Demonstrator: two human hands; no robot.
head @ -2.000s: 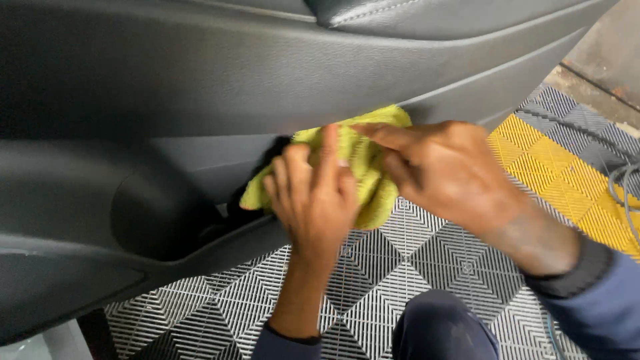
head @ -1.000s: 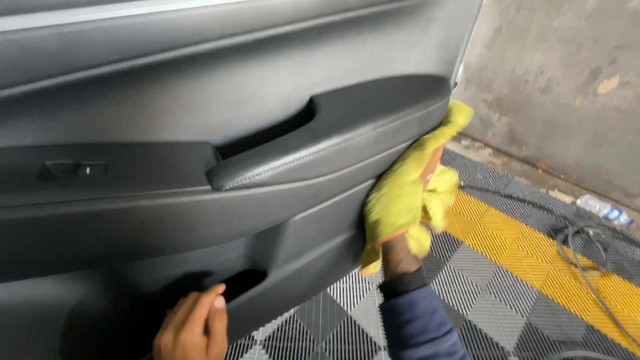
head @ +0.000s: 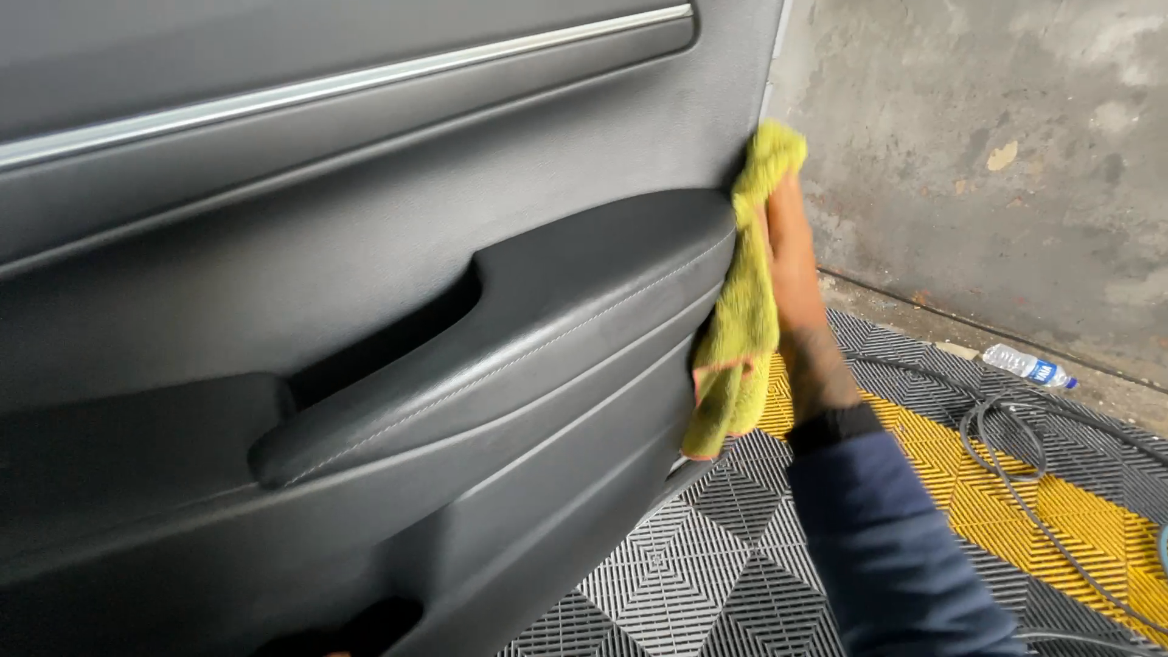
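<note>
My right hand [head: 792,251] grips a yellow-green microfiber cloth [head: 750,301] with orange edging. It presses the cloth to the outer edge of a car's interior door panel [head: 584,219], just beyond the end of the black armrest [head: 566,283] with pale stitching. The cloth hangs down along that edge, its lower corner loose. Of my left hand only a tiny bit of skin shows at the bottom edge, by the door pocket [head: 388,620]; its fingers cannot be made out. A silvery trim strip [head: 365,82] crosses the upper panel.
Slatted floor tiles [head: 657,557] in grey, black and yellow lie below the door. A dark cable [head: 1004,456] is looped on them at the right. A plastic water bottle [head: 1027,365] lies near the bare, stained wall [head: 985,164].
Two seconds ago both hands were on the cloth at the lower panel. My right hand has since carried it to the panel's outer edge and then up along it. My left hand has almost left view.
</note>
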